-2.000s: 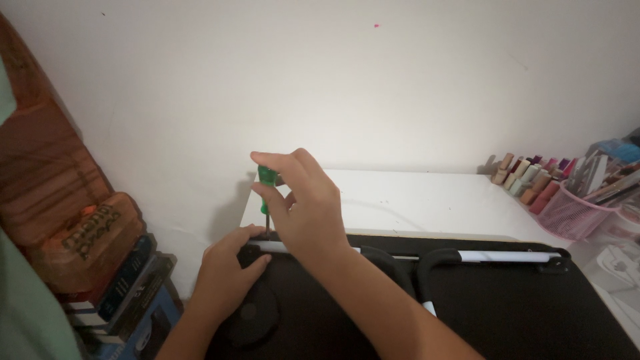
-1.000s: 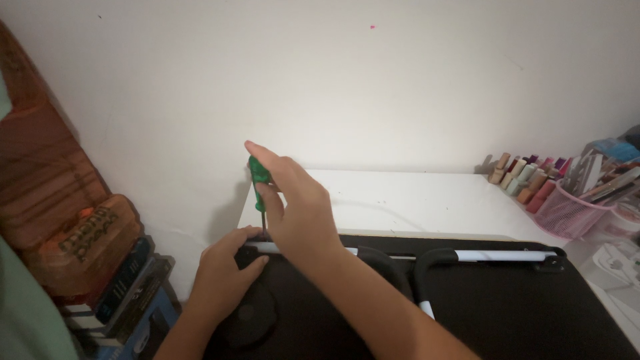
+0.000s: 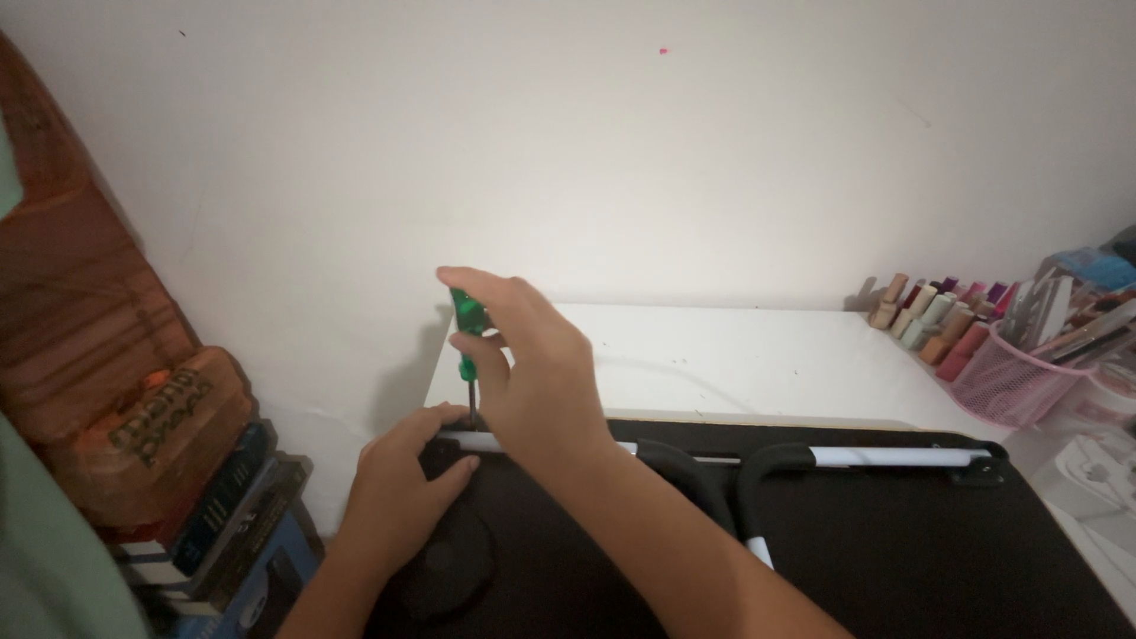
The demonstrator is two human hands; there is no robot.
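My right hand (image 3: 541, 373) grips a screwdriver (image 3: 469, 328) by its green handle, forefinger over the top end. The screwdriver stands nearly upright, its shaft pointing down at the far left edge of a black panel (image 3: 852, 541). My right hand hides part of the place around the tip. Thumb and fingers of my left hand (image 3: 399, 488) rest around the left end of a white metal tube (image 3: 550, 442) by the tip, holding the frame there. Another white tube (image 3: 896, 456) with black curved sleeves lies along the panel's far edge at the right, ending at a black bracket (image 3: 979, 470).
Beneath the panel is a white tabletop (image 3: 710, 364) against a wall. Nail polish bottles (image 3: 941, 324) and a pink mesh basket (image 3: 1016, 377) with pens or tools stand at the right. At the left, a brown bag (image 3: 169, 435) sits on stacked books (image 3: 222, 532). A round black thing (image 3: 439, 559) lies on the panel.
My right hand has shifted its fingers around the green handle; the forefinger now reaches further over its top. My left hand has stayed by the tube's end.
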